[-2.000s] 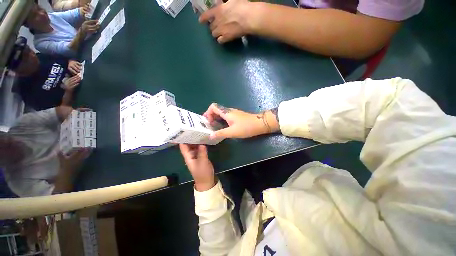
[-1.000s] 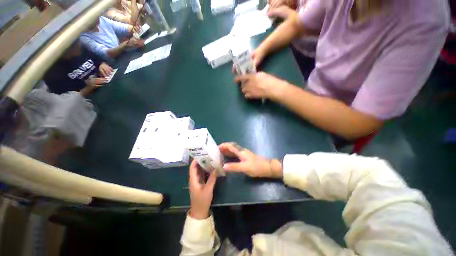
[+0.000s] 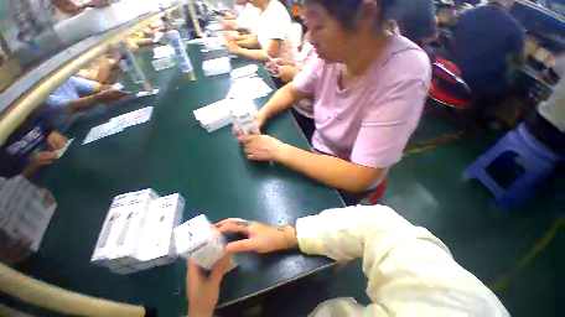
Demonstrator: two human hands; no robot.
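Observation:
A white printed product box [image 3: 199, 240] is tilted between my two hands at the front of the table. My right hand [image 3: 257, 238] grips its right side, with fingers over the top and thumb at the near side. My left hand [image 3: 204, 286] holds it from below, cut off by the bottom edge. Whether it is one box or several together cannot be told. A grouped block of white cartons [image 3: 130, 229] stands just left of it, with a stepped edge and dark print on top.
A person in a pink top [image 3: 372, 93] holds a carton [image 3: 243, 117] beside other white cartons [image 3: 212, 114]. Flat white sheets [image 3: 118, 125] lie mid-table. A cream pipe [image 3: 68, 294] runs along the bottom left. A blue stool [image 3: 514, 162] stands on the floor at right. More people line the table.
The view has swung up and right, showing more of the neighbour and the far table. The held box is turned, its small end now facing up more. Both hands keep hold of it.

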